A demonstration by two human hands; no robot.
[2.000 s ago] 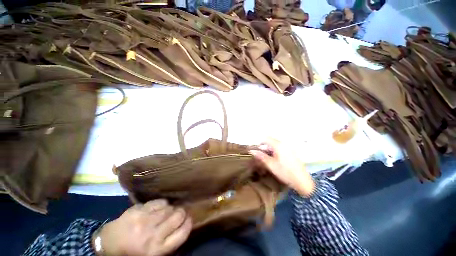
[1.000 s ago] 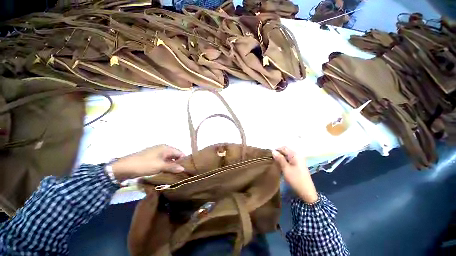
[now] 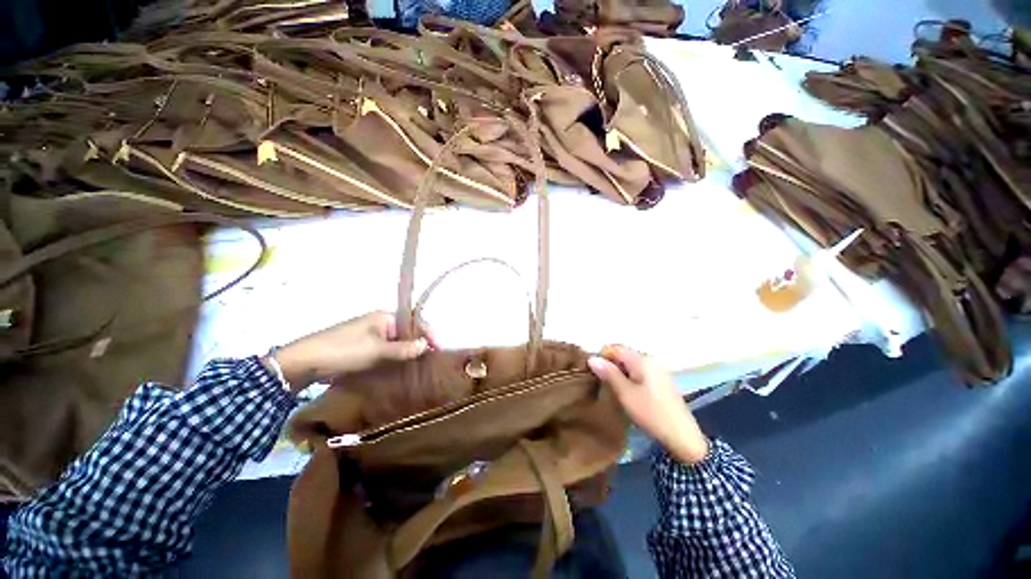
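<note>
A brown bag (image 3: 486, 424) lies in front of me at the table's near edge, its zipper (image 3: 475, 402) running across the opening with a bright puller (image 3: 344, 440) at the left end. My left hand (image 3: 356, 345) holds the bag's back rim at the base of a handle (image 3: 416, 226), which stands up over the table. My right hand (image 3: 644, 396) pinches the bag's top right corner at the zipper end. A round metal piece (image 3: 476, 369) shows on the back panel. The front handle (image 3: 548, 498) hangs towards me.
Heaped brown bags (image 3: 328, 124) cover the table's far side. More bags (image 3: 893, 192) lie at the right. A large brown bag (image 3: 102, 328) is at the left. An orange bottle (image 3: 780, 292) with a pale tip lies on the white table (image 3: 644, 271) near crinkled plastic.
My left hand came up from the bag's near side to its back rim. The opening and zipper now show more, and the back handle stands taller. My right hand stays at the right corner.
</note>
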